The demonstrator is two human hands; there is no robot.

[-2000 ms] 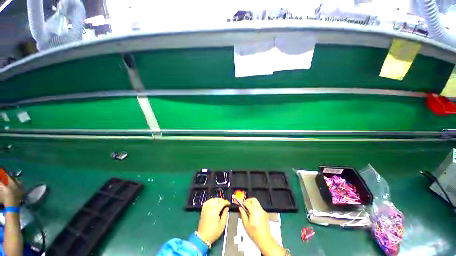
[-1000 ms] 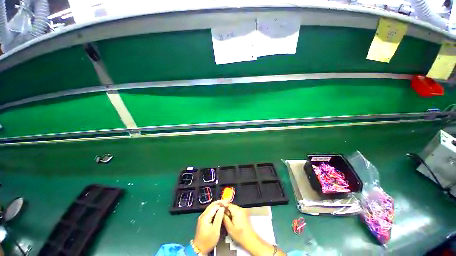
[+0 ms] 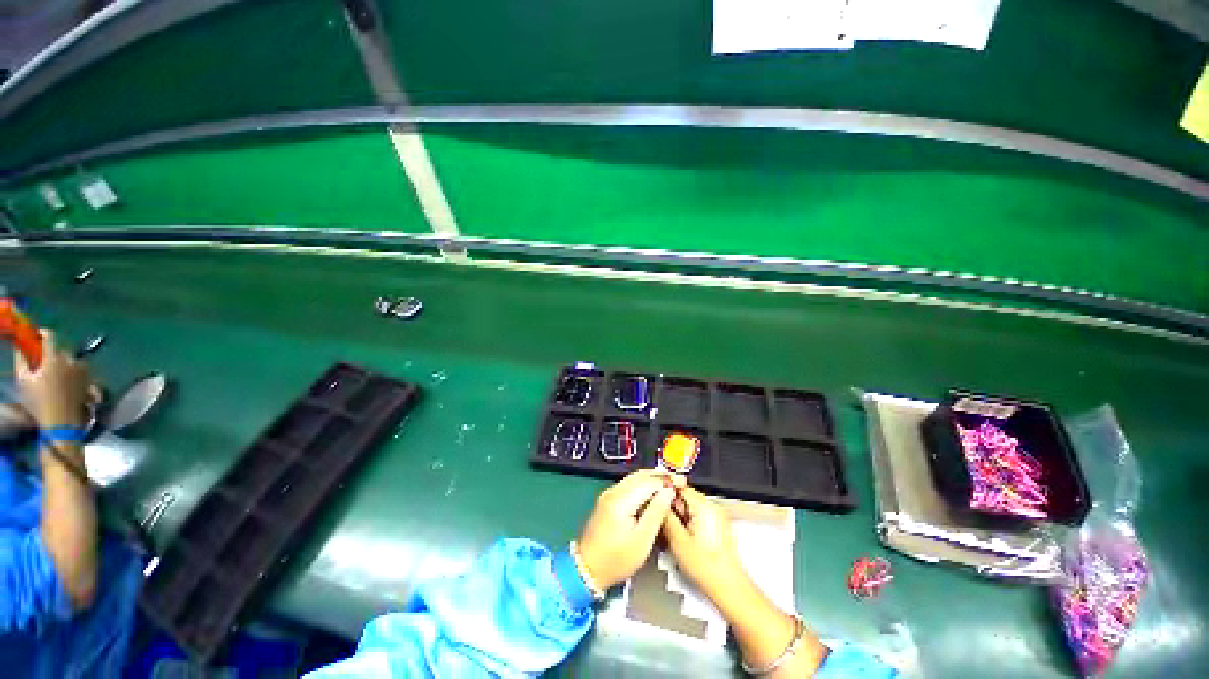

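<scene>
A black component tray point(image 3: 692, 430) with two rows of pockets lies in front of me. Several dark units with pale rims sit in its left pockets. A unit with an orange face point(image 3: 679, 452) shows at the third pocket of the near row. My left hand point(image 3: 621, 533) and my right hand point(image 3: 704, 541) meet at the tray's near edge, just below this unit. Their fingertips are pinched close together; whether they hold something small or touch the unit is too small to tell. A pale backing sheet point(image 3: 766, 537) with white pieces on grey lies partly under my hands.
A black bin point(image 3: 1067, 464) of pink parts stands on a silvery-white stack point(image 3: 912, 493) at right, beside a parts bag point(image 3: 1103, 597). A small reddish pile point(image 3: 870, 577) lies nearer. A second black tray point(image 3: 285, 497) slants at left. Another person's arm point(image 3: 66, 491) is at far left.
The view has tilted down and shifted left, and the other person's arm is back in view. My hands stay together below the orange-faced unit, and its face shows more fully than before.
</scene>
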